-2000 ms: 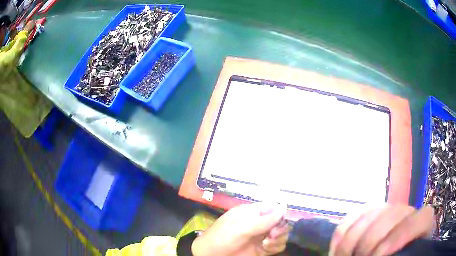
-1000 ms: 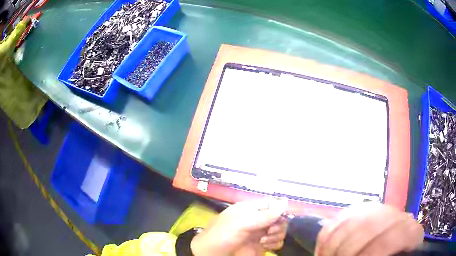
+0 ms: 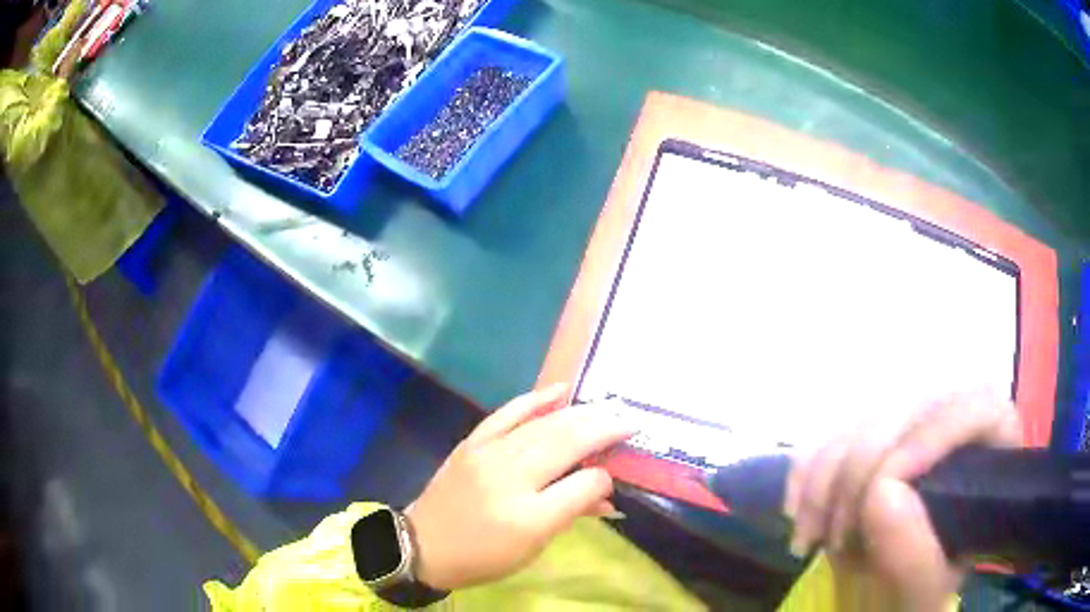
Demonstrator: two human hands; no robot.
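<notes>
A screen panel [image 3: 813, 299], glaring white inside a thin dark edge, lies on a red-orange foam pad [image 3: 1038, 347]. My left hand [image 3: 514, 490] lies over the panel's near left corner and the pad, fingers spread a little; its fingertips hide that corner, and I cannot tell if a small part is under them. My right hand [image 3: 896, 484] is wrapped around a black electric screwdriver [image 3: 1004, 502]. The tool lies nearly level, its tapered end pointing left at the pad's near edge. The bit itself cannot be made out.
A large blue bin [image 3: 221, 138] of dark and silver metal pieces stands at upper left, with a small blue bin [image 3: 544, 90] of dark screws against it. A blue crate [image 3: 323, 448] is below the table edge. Another person's yellow sleeve [image 3: 36, 114] is at far left. A blue bin edge shows at right.
The view has shifted, so panel and bins sit farther right. My left hand has moved from before the pad to the panel's near left corner and opened. The screwdriver shows more fully.
</notes>
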